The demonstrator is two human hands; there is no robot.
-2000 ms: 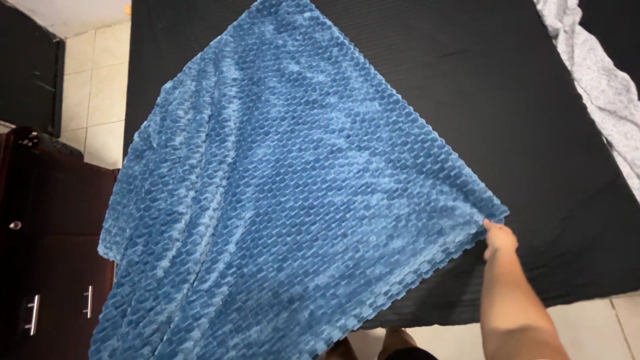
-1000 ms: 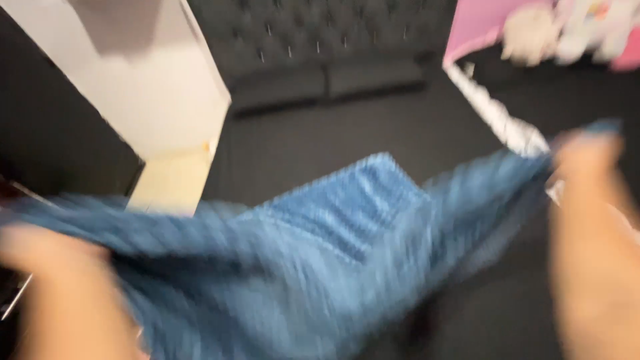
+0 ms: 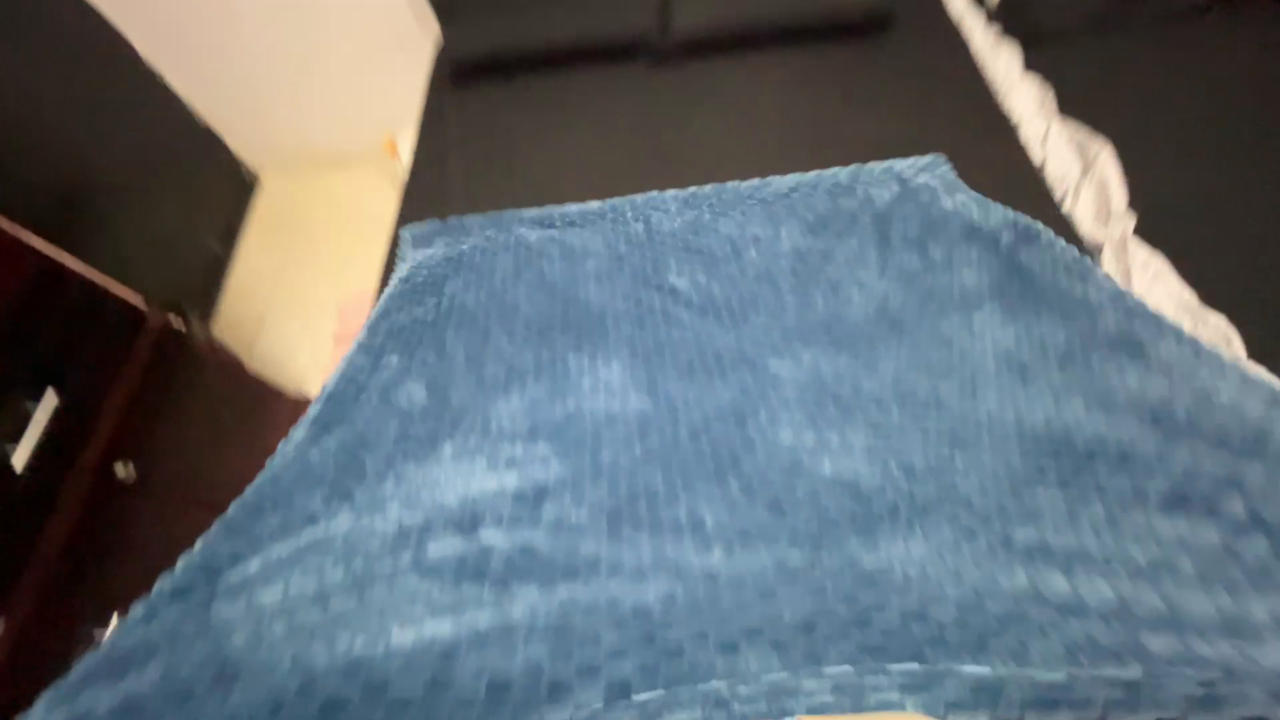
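Note:
A blue textured plush blanket [image 3: 680, 430] is spread wide and fills most of the view, blurred by motion. Its far edge lies across the dark bed surface [image 3: 700, 130], with one corner at the upper left and another at the upper right. The near part runs off the bottom of the view, widening toward both sides. Neither my left hand nor my right hand can be made out. A small skin-coloured sliver shows at the bottom edge, too little to identify.
On the right, a bunched pale cloth [image 3: 1090, 180] runs diagonally over the dark bedding. A dark red cabinet [image 3: 150, 470] with metal handles stands at the left, by pale floor [image 3: 290, 260]. Dark elongated shapes cross the top.
One second ago both hands held the blanket bunched and raised at either side; now it is spread out broadly and the hands are out of sight. The view has shifted.

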